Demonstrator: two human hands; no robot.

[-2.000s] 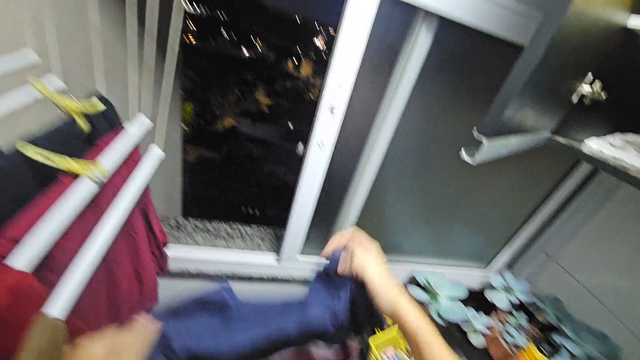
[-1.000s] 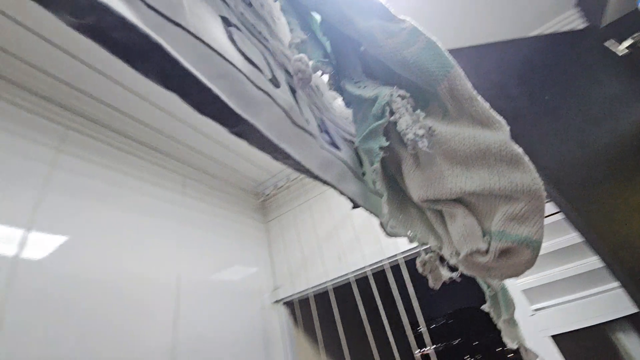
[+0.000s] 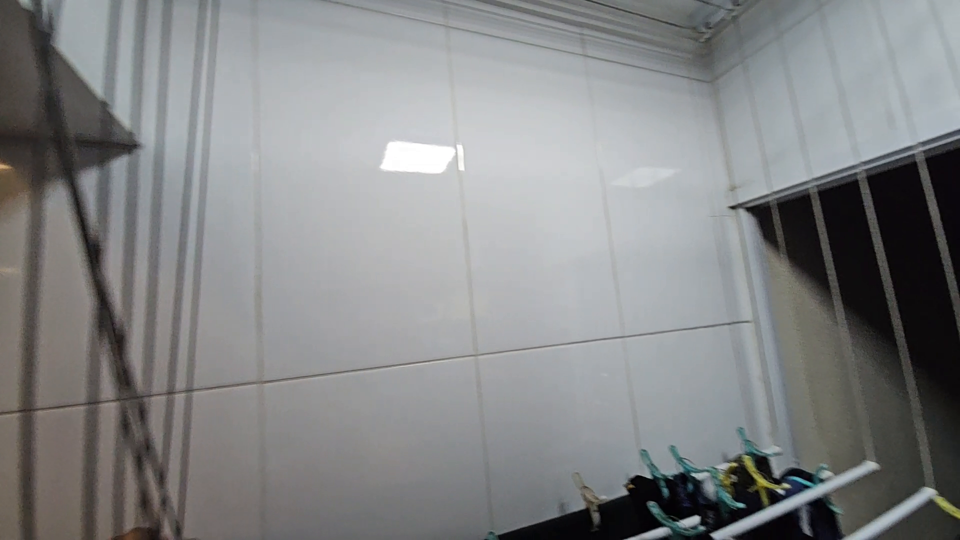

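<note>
Dark clothes (image 3: 574,521) hang from a rack of white bars (image 3: 799,499) at the lower right, held by several teal clothespins (image 3: 652,465) and a yellow clothespin (image 3: 761,480). A dark twisted cord (image 3: 97,262) runs down the left side. At the bottom edge, by the cord's lower end, a small blurred skin-toned patch shows, perhaps part of a hand; which hand, and what it touches, I cannot tell. Neither of my hands is otherwise visible.
A white tiled wall (image 3: 360,262) fills the middle, with thin pale cords in front of it. A dark window opening (image 3: 900,247) is at the right. A grey angular edge (image 3: 67,97) juts in at the upper left.
The view has swung strongly to the wall. The striped pale cloth close overhead a second ago is out of sight, as is the dark blue garment my hands held two seconds ago.
</note>
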